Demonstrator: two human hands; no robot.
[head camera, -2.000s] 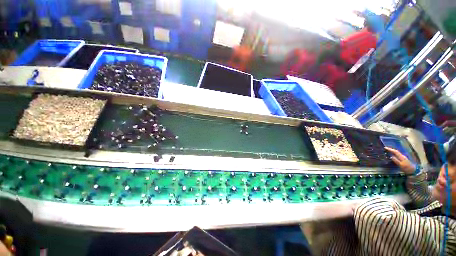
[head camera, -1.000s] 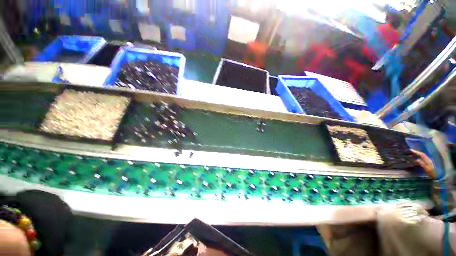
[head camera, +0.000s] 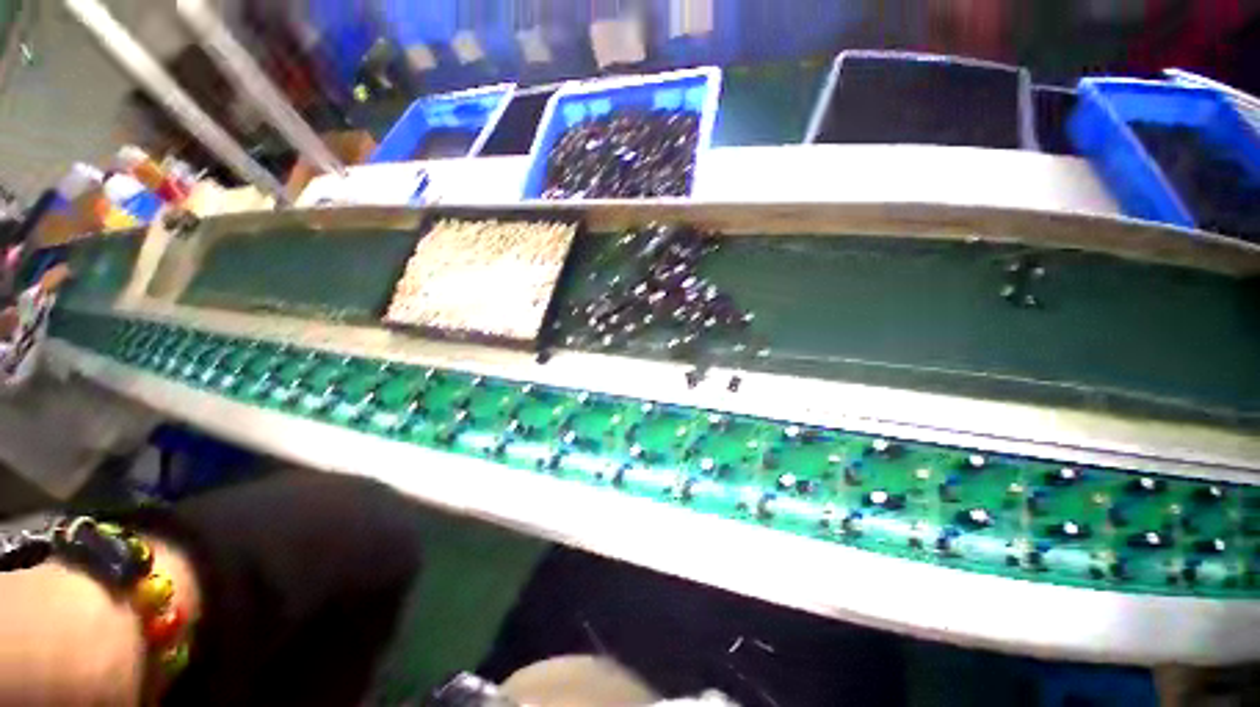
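Note:
A long strip of green circuit boards (head camera: 691, 463) dotted with small parts lies in the conveyor rail. Behind it, a shallow dark-rimmed tray (head camera: 484, 279) is full of cream-white pieces. Loose black components (head camera: 661, 293) with pale ends are scattered on the green surface right of the tray. My left wrist (head camera: 69, 642), with a beaded bracelet, is at the lower left edge, blurred and cut off; its fingers cannot be seen. My right hand cannot be made out. A pale blurred shape at the bottom centre is cut off and unclear.
On the white ledge (head camera: 898, 169) stand a blue bin of black parts (head camera: 622, 149), a black tray (head camera: 919, 104), another blue bin (head camera: 1188, 159) at the right and one (head camera: 442, 127) further left. A few black parts (head camera: 1023, 279) lie apart. Coloured items are at far left.
The view has swung left, so bins, tray and boards sit further right. The other worker's hand and striped sleeve have left the view. The dark-edged object at the bottom centre no longer shows clearly.

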